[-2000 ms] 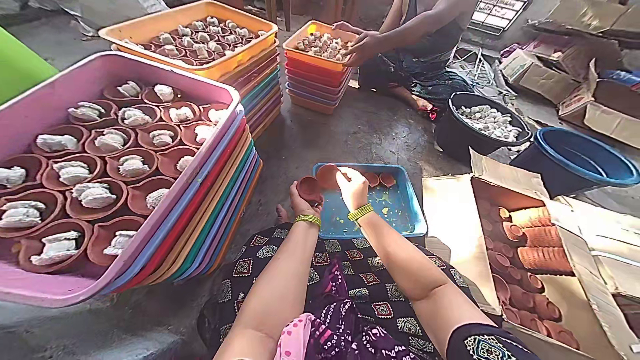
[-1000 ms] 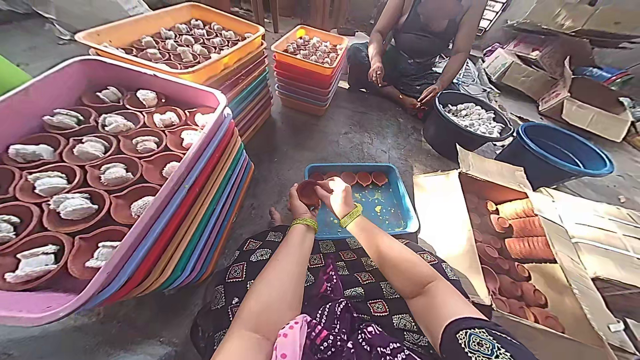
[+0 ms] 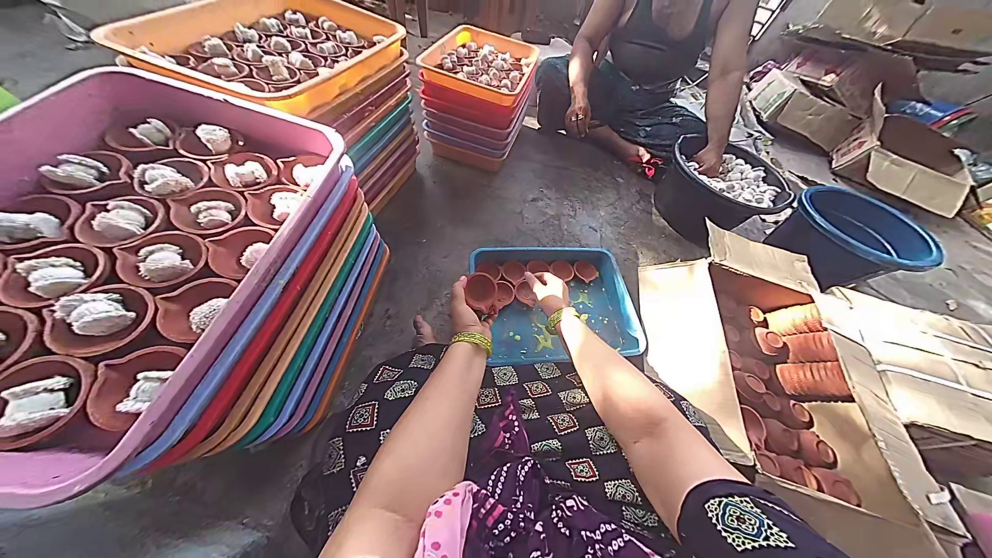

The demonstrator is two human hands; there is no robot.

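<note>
A blue plastic tray lies on the floor in front of me, a row of small clay lamps along its far edge. My left hand holds a clay lamp over the tray's left edge. Inside the tray, my right hand has its fingers on another clay lamp, in a second row nearer me. One more lamp sits between the two hands. Both wrists wear yellow-green bangles.
At left stand stacked trays of lamps holding white pieces; an orange-topped stack stands farther back. To the right are a cardboard box of clay lamps, a black tub of white pieces, and a blue tub. A person sits beyond.
More lamps now stand in the blue tray, with a second row begun. My right hand has moved from beside my left hand into the tray. The other person's hand has moved into the black tub.
</note>
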